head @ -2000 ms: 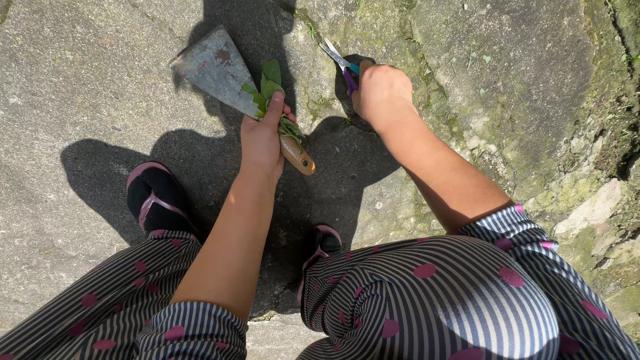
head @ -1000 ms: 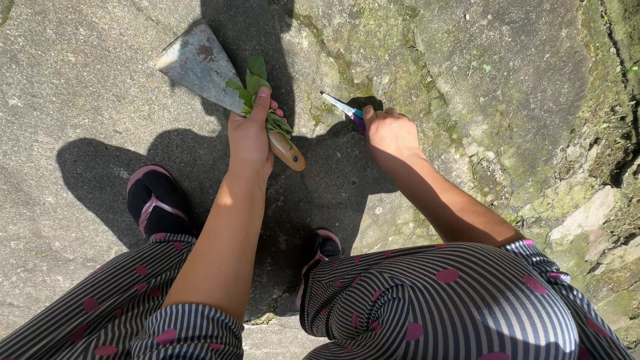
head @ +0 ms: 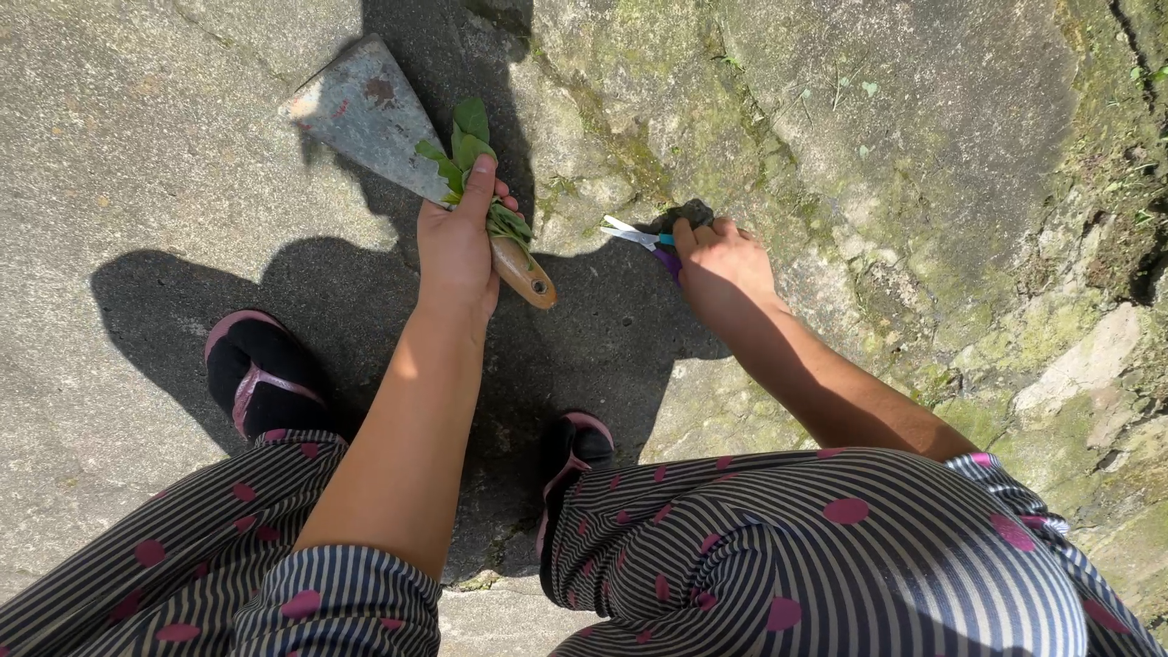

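Observation:
My left hand [head: 464,233] is closed around a wide scraper [head: 370,114] with a metal blade and a wooden handle [head: 525,274]. The blade points up and left, and the handle's end sticks out below the fingers. Green leaves [head: 470,137] are pinched under the same thumb and show on both sides of the hand. To the right, my right hand [head: 725,269] grips a pair of scissors [head: 643,239] with teal and purple handles. Their blades are slightly parted and point left, over the stone ground. The fingers inside the handles are mostly hidden.
Rough stone ground [head: 164,182] with patches of moss [head: 639,155] spreads all around. A deep crack with small weeds [head: 1141,219] runs along the right edge. My feet in black socks and pink flip-flops [head: 246,392] stand below, and dark shadows cross the ground.
The scissors have come down and left from the mossy crack, and their blades have swung to point left. The left hand still holds the scraper and leaves.

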